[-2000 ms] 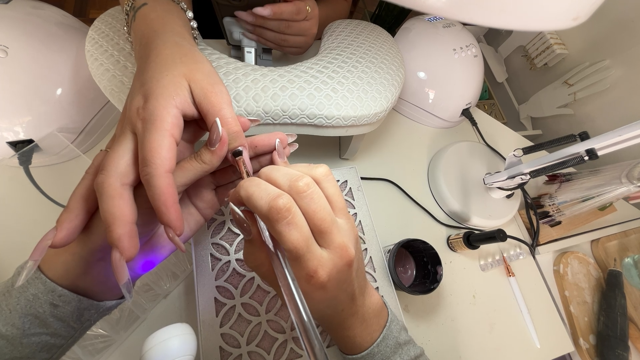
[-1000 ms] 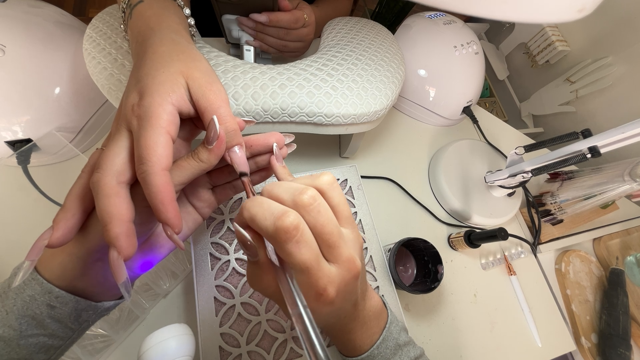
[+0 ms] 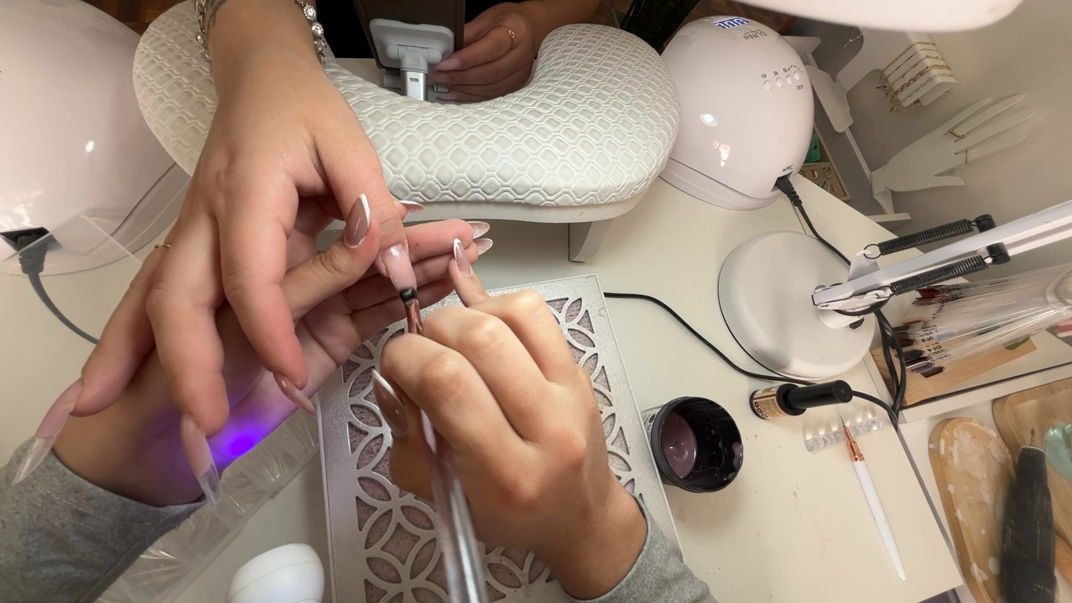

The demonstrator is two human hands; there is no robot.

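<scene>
My left hand [image 3: 335, 310] lies palm up under another person's hand [image 3: 268, 167], its thumb and fingers gripping one finger of that hand. My right hand [image 3: 502, 410] holds a nail brush with a clear handle [image 3: 452, 502]. The brush's dark tip touches the free end of that finger's long pink nail [image 3: 398, 266]. The person's other nails are long, with clear tips. A patterned metal dust-collector grille [image 3: 394, 536] lies beneath my right hand. To its right stands an open dark jar of gel [image 3: 680, 444]. Purple light falls on my left wrist.
A white textured armrest [image 3: 502, 142] spans the back, with a phone on a stand [image 3: 410, 50] and the person's other hand behind it. White nail lamps [image 3: 737, 109] stand either side. At right are a lamp base [image 3: 791, 310], a polish bottle [image 3: 800, 399], a white brush [image 3: 875, 511] and cables.
The brush tip has moved from higher up on the nail to its free end, and my right hand has shifted slightly. My left hand keeps its hold on the finger.
</scene>
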